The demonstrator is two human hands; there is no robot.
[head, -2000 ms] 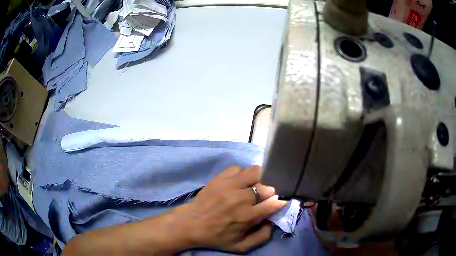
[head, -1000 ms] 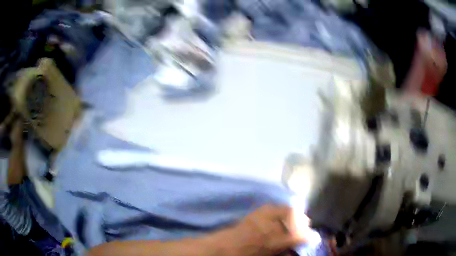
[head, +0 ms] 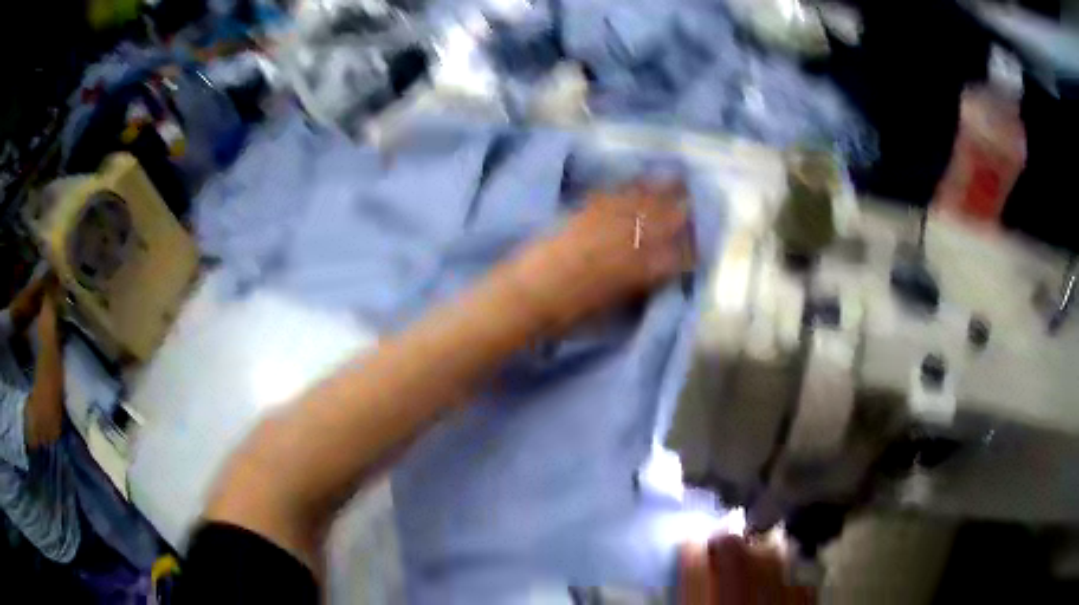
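The light blue cloth panel (head: 509, 455) runs from the far part of the white sewing table (head: 219, 378) down beside the off-white machine head (head: 769, 402). My left hand (head: 633, 242) is at the far side of the cloth, left of the machine head, with its fingers closed on bunched cloth. The picture is blurred there. My right hand (head: 734, 573) is by the brightly lit needle area, cut off by the lower edge. Its fingers are blurred, so its hold cannot be told. The needle and presser foot are hidden in glare.
Loose blue cut pieces (head: 710, 59) lie beyond the table. A cream machine (head: 112, 254) stands at left, with another person's arm (head: 45, 378) beside it. A pink bottle (head: 984, 160) stands behind the machine at the far right.
My left hand has moved from beside the needle to the far side of the table, and the blue cloth has shifted away with it. The view has also shifted, and my right hand shows more.
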